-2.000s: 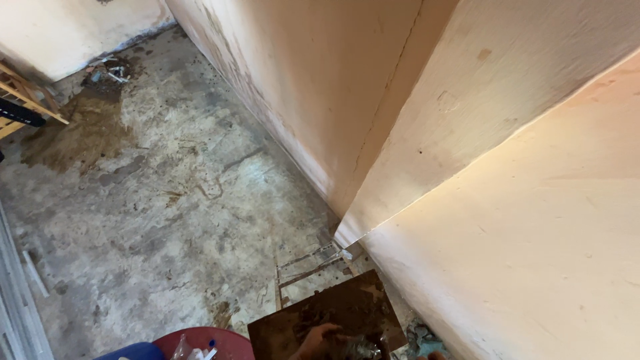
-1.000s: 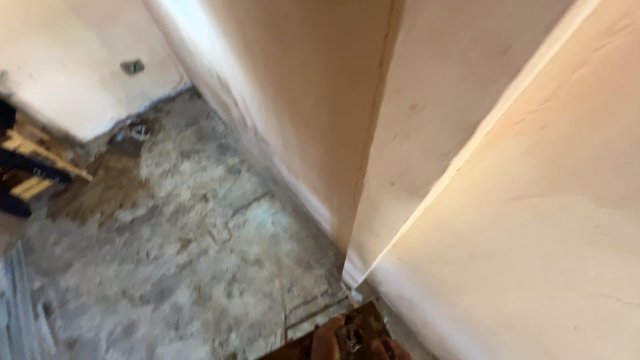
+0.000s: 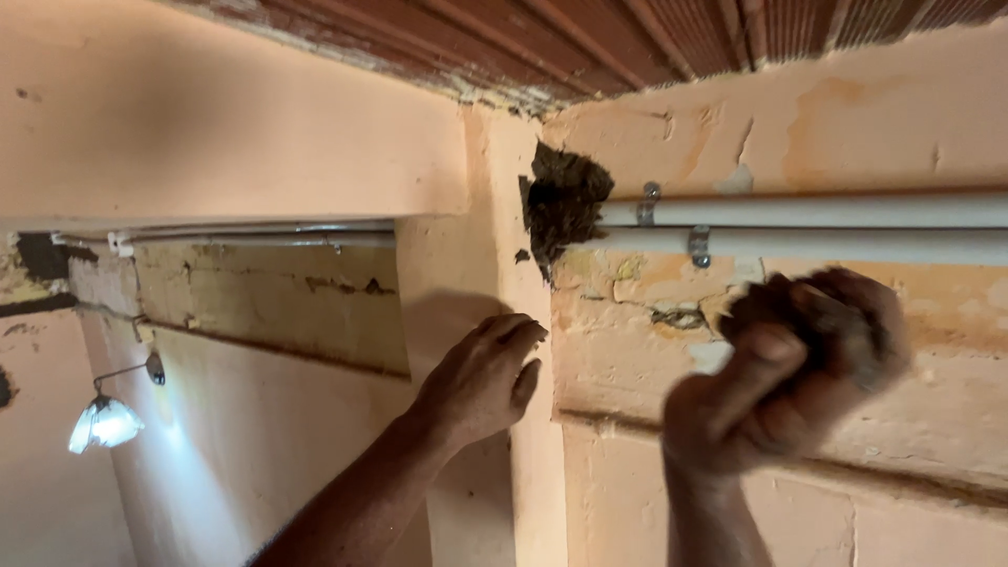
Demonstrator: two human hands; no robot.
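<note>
My right hand (image 3: 787, 370), blurred, grips a lump of dark mortar (image 3: 764, 307) in front of the wall, below two pale pipes. My left hand (image 3: 488, 374) is raised near the wall corner, fingers curled and thumb apart, with no object visible in it. Above it, a rough hole packed with dark mortar (image 3: 568, 197) breaks the painted corner. The upper pipe (image 3: 787, 213) and the lower pipe (image 3: 827, 244) run from this patch to the right, held by metal clamps (image 3: 699, 246).
A ribbed reddish ceiling (image 3: 614, 39) meets the wall just above the patch. A thinner pipe (image 3: 866, 472) crosses the wall lower down. At the left, a lit glass wall lamp (image 3: 106, 421) hangs beyond the beam (image 3: 236, 134).
The view has swung from the floor up to the ceiling corner. Earlier, a hand was low at a brown board; now both hands are raised at the wall.
</note>
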